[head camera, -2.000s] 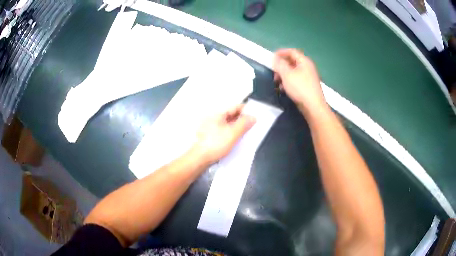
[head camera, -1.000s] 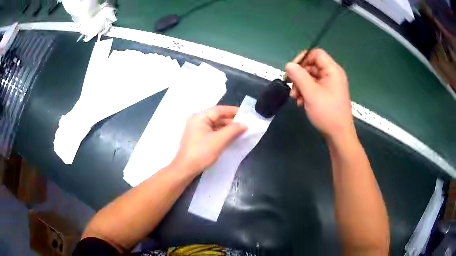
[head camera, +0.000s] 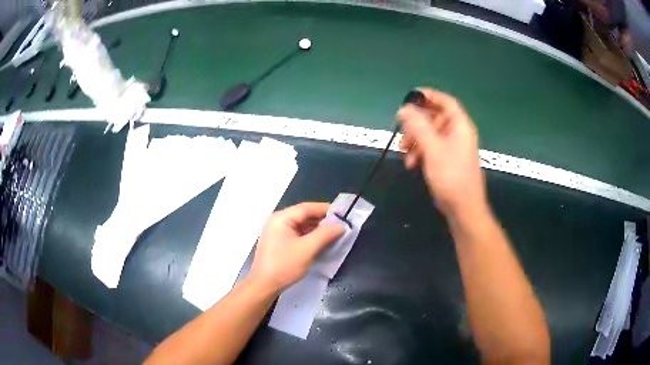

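Note:
My left hand (head camera: 296, 239) grips a white packing sleeve (head camera: 303, 303) near its upper end, thumb on top. A black gooseneck device (head camera: 376, 170) runs from the sleeve's mouth up to my right hand (head camera: 442, 139), which holds its small dark tip end. The device's wide body is inside the sleeve, hidden from view; only the thin stem shows. A stack of empty sleeves (head camera: 239, 214) lies left of my left hand, with another fanned pile (head camera: 160, 182) further left.
Green conveyor belt (head camera: 356, 78) carries several spaced black devices (head camera: 236, 96) beyond the white edge rail (head camera: 321, 130). Wrapped post (head camera: 96, 68) stands upper left. Clear plastic tray (head camera: 35, 185) is far left. Filled sleeves (head camera: 618, 292) lie far right. Cardboard cartons (head camera: 57, 321) sit lower left. A person shows upper right.
My right hand has picked up a device, and its body has gone into the sleeve. My left hand keeps hold of the sleeve. The view has shifted, showing more of the belt.

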